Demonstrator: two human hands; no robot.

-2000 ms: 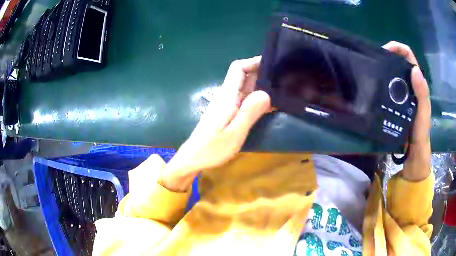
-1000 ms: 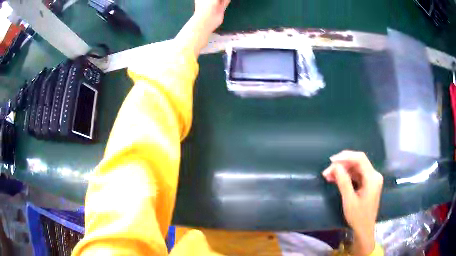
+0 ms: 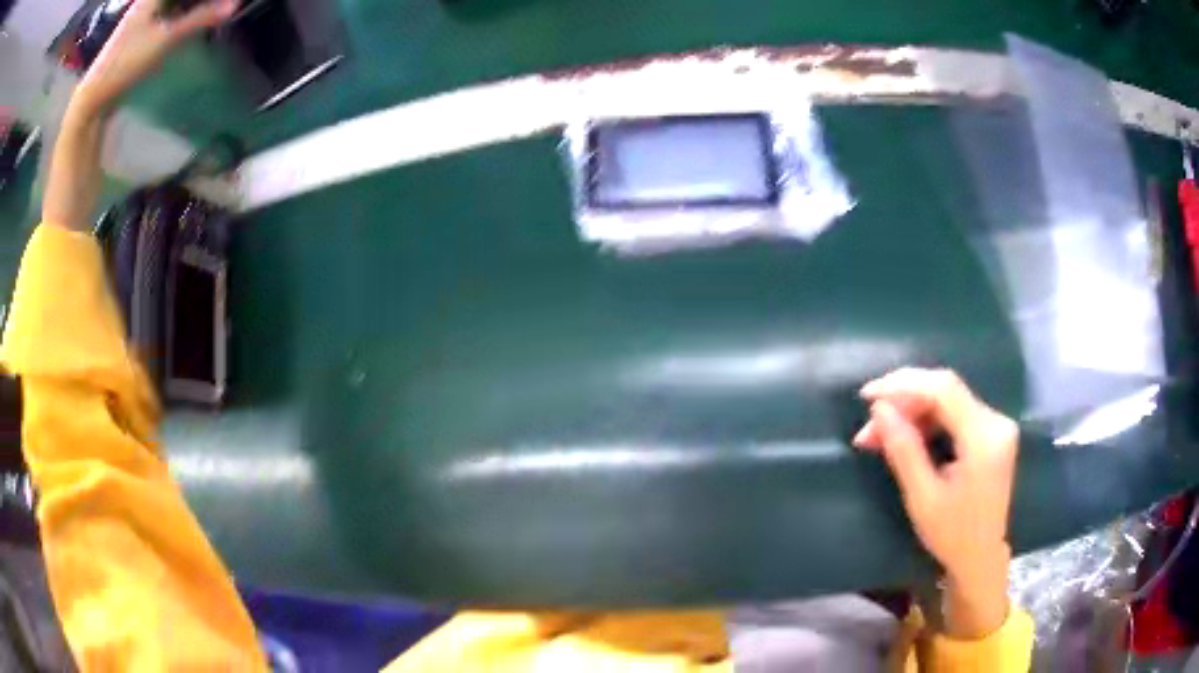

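Observation:
My left hand (image 3: 138, 55) is at the top left, blurred and partly cut off by the top edge, its visible fingers apart. A dark slab (image 3: 276, 50) with a bright edge lies just right of it; I cannot tell if they touch. My right hand (image 3: 949, 467) is low over the right side of the bench, fingers curled and tips closed, with nothing visible in them. A black-bordered window panel (image 3: 684, 161) lies in clear crinkled wrap (image 3: 818, 184) near the bench's back strip.
Black players (image 3: 195, 322) stand in a row at the left, partly behind my left sleeve. Translucent sheets (image 3: 1098, 276) lie at the right. A whitish strip (image 3: 434, 132) crosses the green bench. A red item (image 3: 1190, 224) is at the right edge. Part of a blue crate (image 3: 329, 638) shows below the bench.
The player held in both hands two seconds ago is no longer in them. My left arm has swung from the upper middle to the far left. My right hand has stayed nearly still since one second ago.

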